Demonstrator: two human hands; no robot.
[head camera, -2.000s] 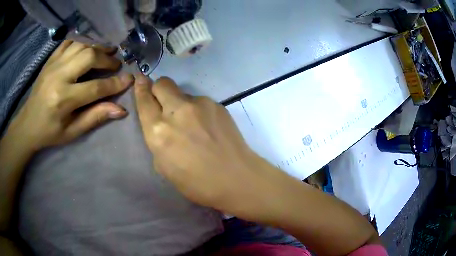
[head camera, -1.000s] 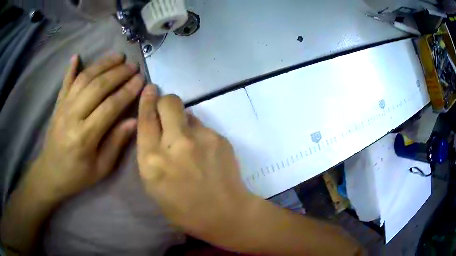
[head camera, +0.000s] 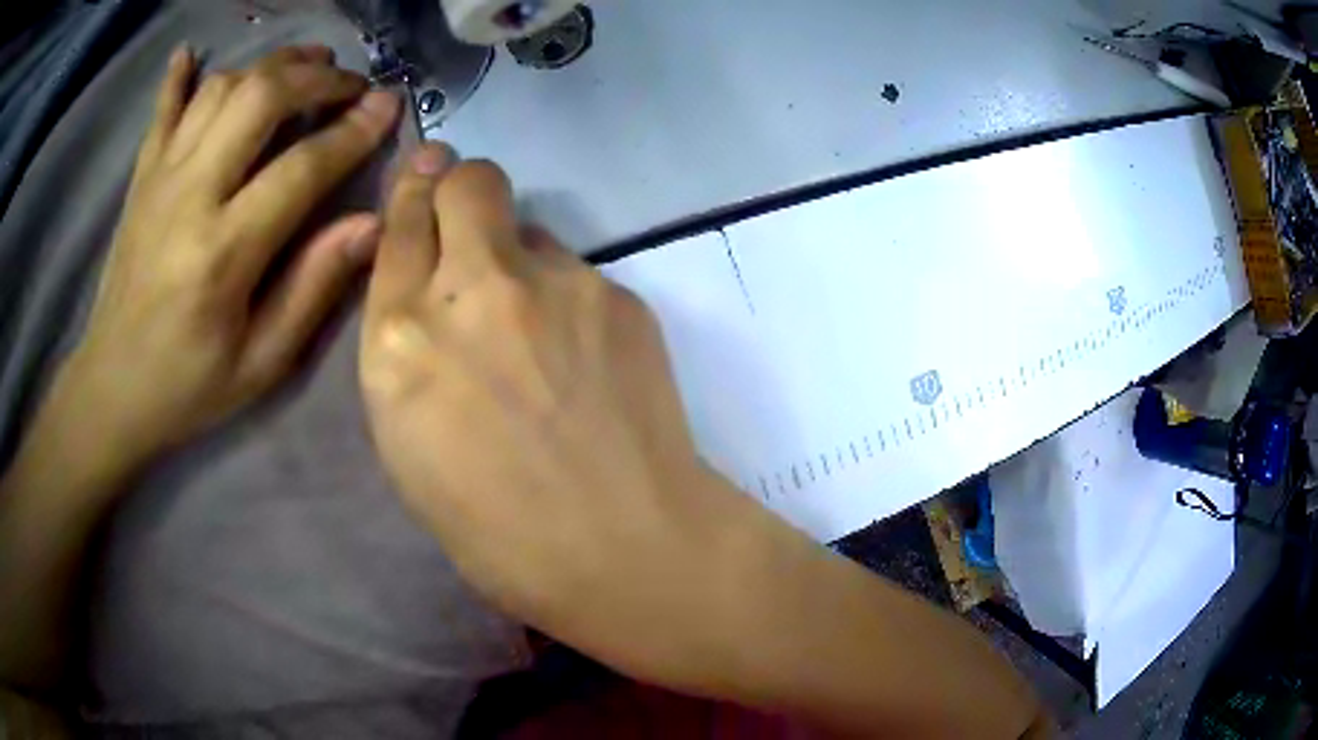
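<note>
The grey-brown cloth (head camera: 289, 535) lies under both hands and runs up to the needle area at the top left. My left hand (head camera: 231, 231) lies on the cloth with fingers spread, its fingertips close to the presser foot (head camera: 388, 61). My right hand (head camera: 506, 362) pinches the cloth's right edge between thumb and fingers, just below the round shiny needle plate (head camera: 448, 72). The thumb is mostly hidden. The needle is too small and blurred to tell.
A white knob (head camera: 506, 15) is cut off at the top, beside a dark round fitting (head camera: 552, 36). A ruler-marked white table (head camera: 896, 318) lies right. Beyond are a yellow-orange tool box (head camera: 1265, 217), a blue cylinder (head camera: 1178, 434) and snips (head camera: 1178, 65).
Compared with one second ago, both hands are higher in view and nearer the needle plate. The camera view has shifted; the knob is now cut off at the top.
</note>
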